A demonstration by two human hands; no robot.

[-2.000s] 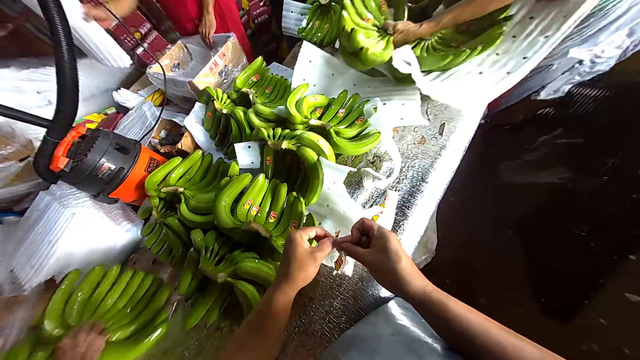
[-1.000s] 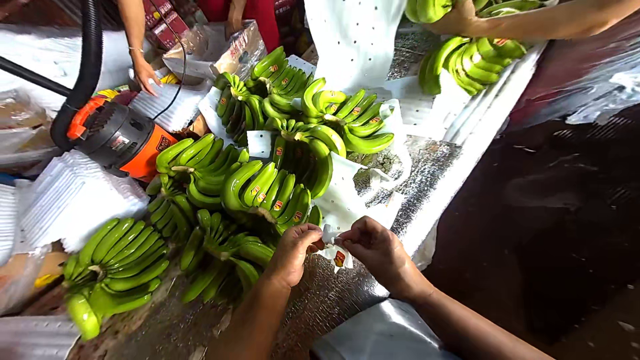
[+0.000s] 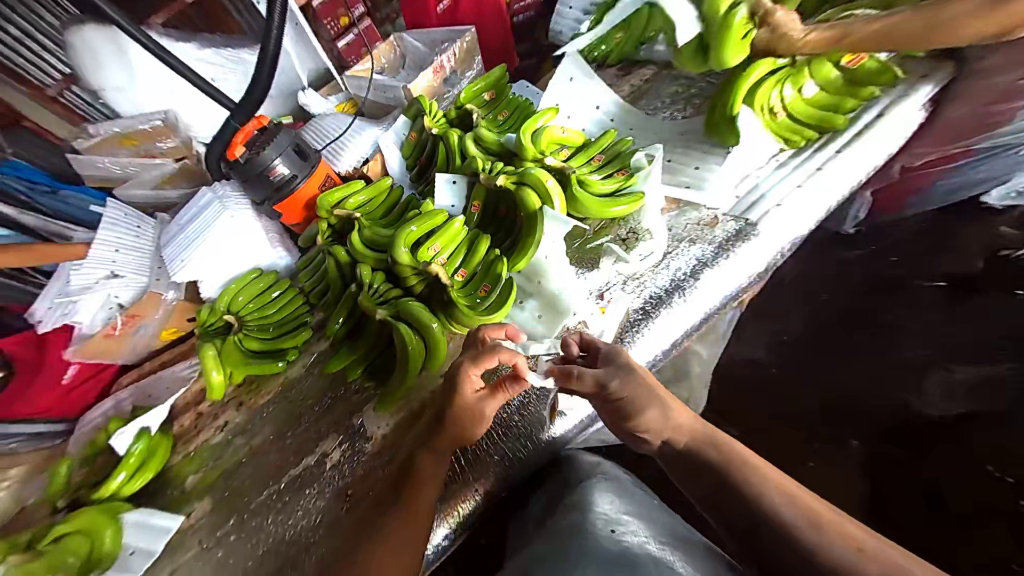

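Over the table's near edge, my left hand [image 3: 484,384] and my right hand [image 3: 612,384] meet with fingertips close together. Between them they pinch a small strip of white, thin material [image 3: 538,348]; whether it is paper or plastic I cannot tell. Just beyond my left hand lies a hand of green bananas [image 3: 460,268] with small red stickers. More green bananas [image 3: 400,332] are heaped to its left, and others [image 3: 600,172] rest farther back on white perforated sheeting [image 3: 548,280].
A black and orange vacuum [image 3: 284,172] with a black hose stands behind the bananas, beside stacked white foam sheets [image 3: 228,240]. An open carton [image 3: 424,68] is at the back. At top right a person's hand [image 3: 780,32] holds bananas. The metal-covered table edge [image 3: 696,280] runs diagonally.
My hands stay together, with the white strip now showing more between them. The co-worker's hand at left that reached towards the foam sheets is no longer there. The view has shifted.
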